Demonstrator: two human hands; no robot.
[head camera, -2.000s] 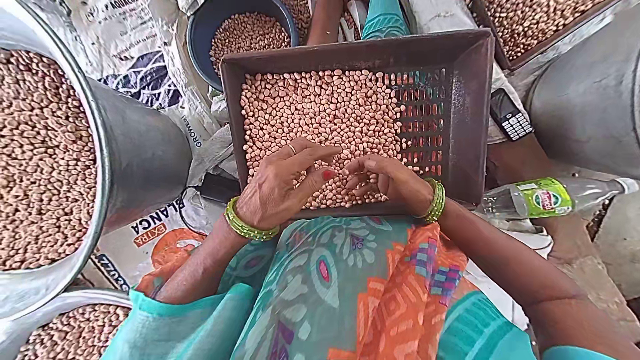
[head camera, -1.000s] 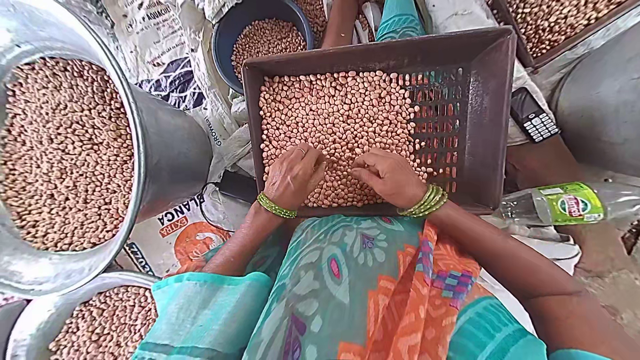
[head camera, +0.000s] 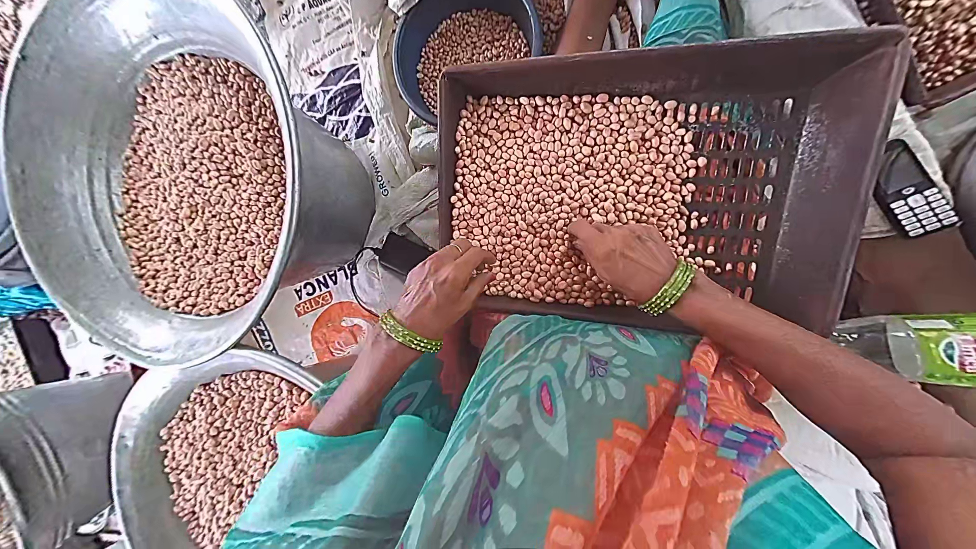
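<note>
A brown plastic tray (head camera: 823, 175) with a slotted bottom lies across my lap, and a layer of shelled peanuts (head camera: 564, 160) covers its left and middle part. My left hand (head camera: 442, 286) is at the tray's near left corner with curled fingers on the edge of the peanuts; whether it pinches one is hidden. My right hand (head camera: 621, 255) rests over the peanuts near the middle, its fingertips bent down among them. I cannot tell if it holds any. Green bangles circle both wrists.
A large metal pot (head camera: 328, 191) of peanuts leans at the left, with a second metal vessel (head camera: 137, 457) of them below. Beyond the tray are a blue tub (head camera: 408, 61) of peanuts and another person's arm (head camera: 587, 27). A keypad phone (head camera: 911, 191) and a plastic bottle (head camera: 907, 347) lie right.
My hands, close together over the peanuts before, are now apart: the left at the near left corner, the right near the middle. The view has shifted left.
</note>
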